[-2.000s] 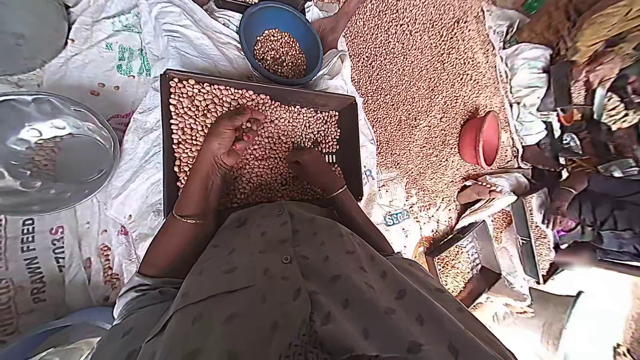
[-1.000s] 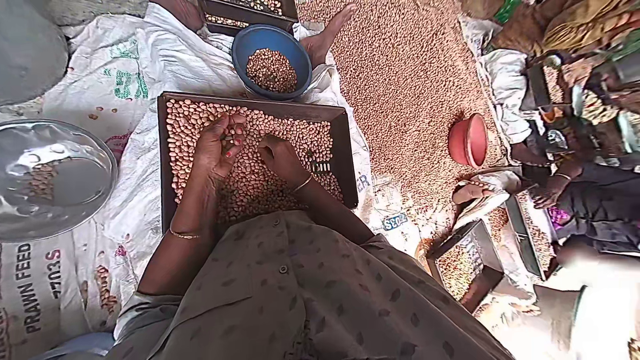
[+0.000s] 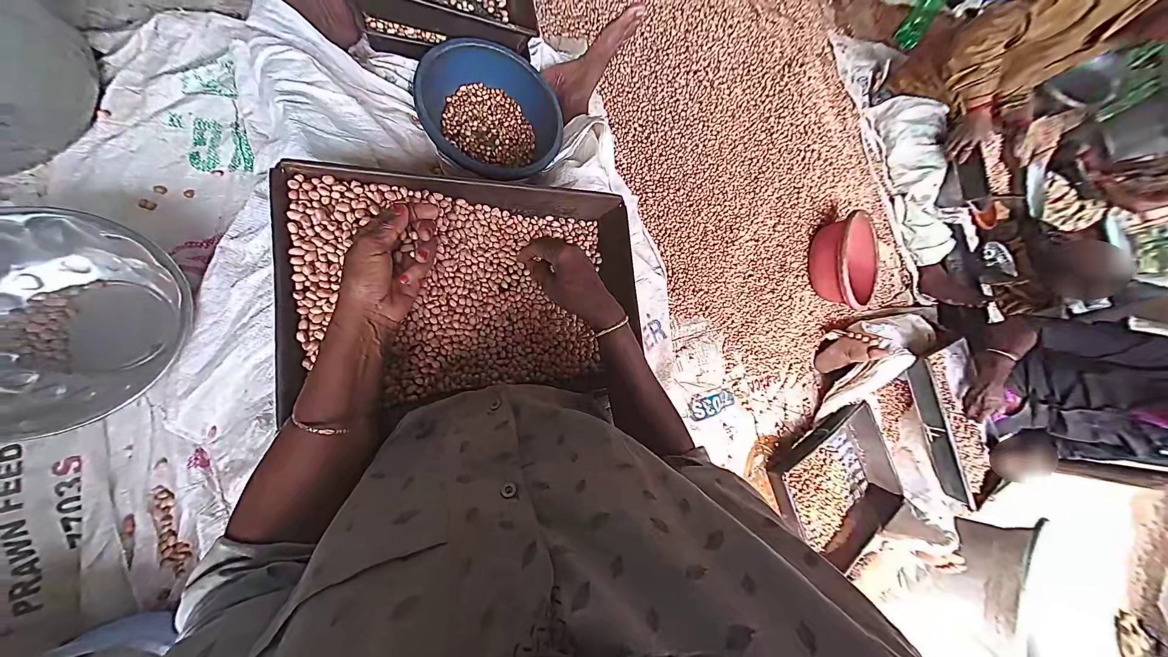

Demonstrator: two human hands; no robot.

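Observation:
A dark rectangular tray (image 3: 283,301) full of shelled peanuts (image 3: 474,301) lies against my lap. Over its left part, my left hand (image 3: 388,260) is turned palm up with its fingers curled around a few peanuts. My right hand (image 3: 566,278) is palm down over the right part of the peanuts, fingers bent and thumb near the index fingertip; whether a peanut is between them cannot be told. Just beyond the tray's far edge stands a blue plastic bowl (image 3: 424,114) partly filled with smaller, darker nuts.
A steel basin (image 3: 178,301) with some peanuts is at the left on white woven sacks (image 3: 246,246). Peanuts cover the ground (image 3: 730,137) beyond, where a red plastic tub (image 3: 830,260) lies tilted. People sit at the right beside more trays (image 3: 899,497); a foot (image 3: 598,64) is near the bowl.
My right hand has moved away from my left hand, toward the tray's right side, since one second ago. My left hand stays over the left part with its fingers curled.

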